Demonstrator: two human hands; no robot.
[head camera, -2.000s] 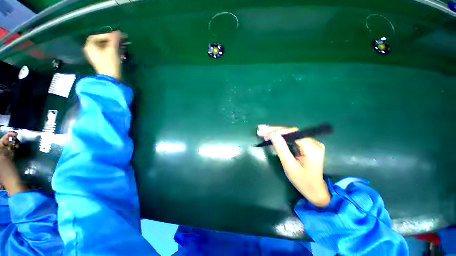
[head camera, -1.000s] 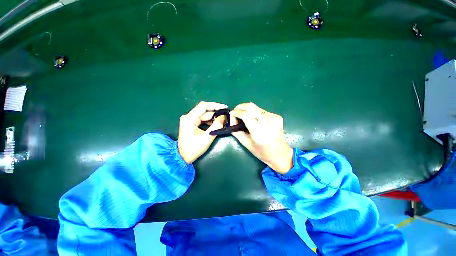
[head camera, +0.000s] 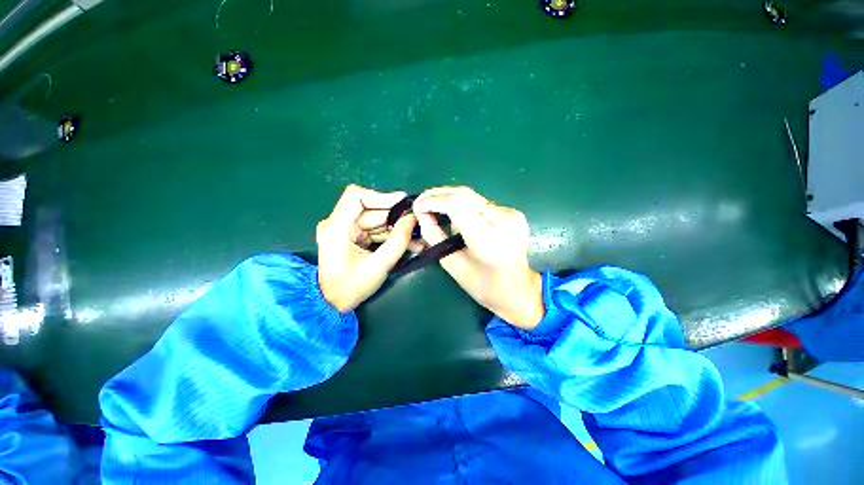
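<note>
My left hand (head camera: 358, 248) and my right hand (head camera: 485, 248) meet in the middle of the view, above the dark green surface (head camera: 606, 142). A small black round unit (head camera: 399, 209) is pinched at the fingertips of my left hand, mostly hidden by fingers. The thumb and forefinger of my right hand touch it. A slim black stick, likely tweezers (head camera: 438, 254), lies under my right fingers and slants down towards the left. Its upper end is hidden in my right hand.
Several black discs lie along the far side, one with a yellow centre (head camera: 233, 67) at upper left. Pale papers (head camera: 10, 201) are at the left edge. A grey-white box (head camera: 837, 147) stands at the right edge. A blue sleeve (head camera: 33, 426) shows at lower left.
My left hand has come from the far side to meet my right hand, and now holds a black unit. Since one second ago the tweezers have tilted more. The far discs have shifted in the view.
</note>
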